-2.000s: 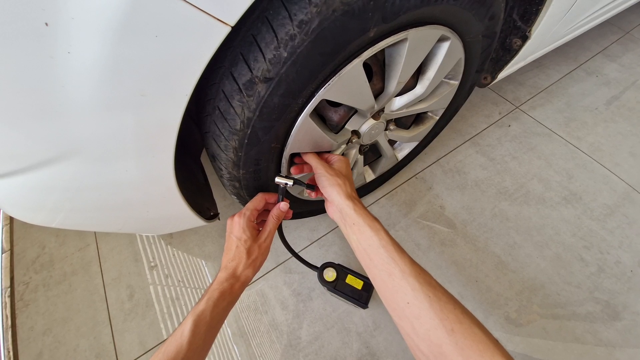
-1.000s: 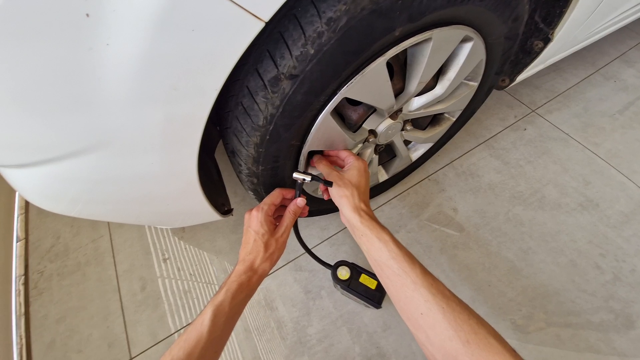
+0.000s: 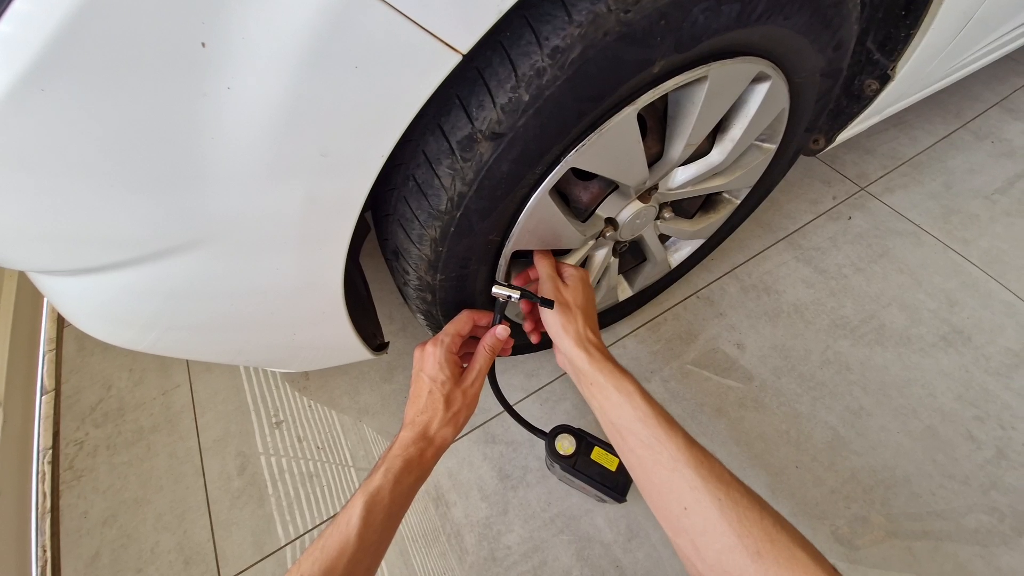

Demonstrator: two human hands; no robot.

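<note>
My left hand [image 3: 464, 360] pinches the black hose end just below a silver air chuck [image 3: 506, 294], whose black lever sticks out to the right. Beside it, my right hand [image 3: 564, 304] reaches to the lower left of the alloy wheel rim [image 3: 544, 228]; its fingertips are partly hidden at the rim, so what they touch or hold does not show. The black hose [image 3: 512, 410] curves down from my left hand to a portable tire inflator [image 3: 588, 462] with a yellow label, which lies on the floor under my right forearm. The valve stem cannot be seen.
A black tire [image 3: 472, 184] surrounds the rim. The white car fender [image 3: 240, 176] fills the upper left, with a dark wheel-arch liner edge [image 3: 364, 296] hanging beside the tire. Grey floor tiles [image 3: 800, 384] lie below, and a wall edge [image 3: 48, 432] stands at far left.
</note>
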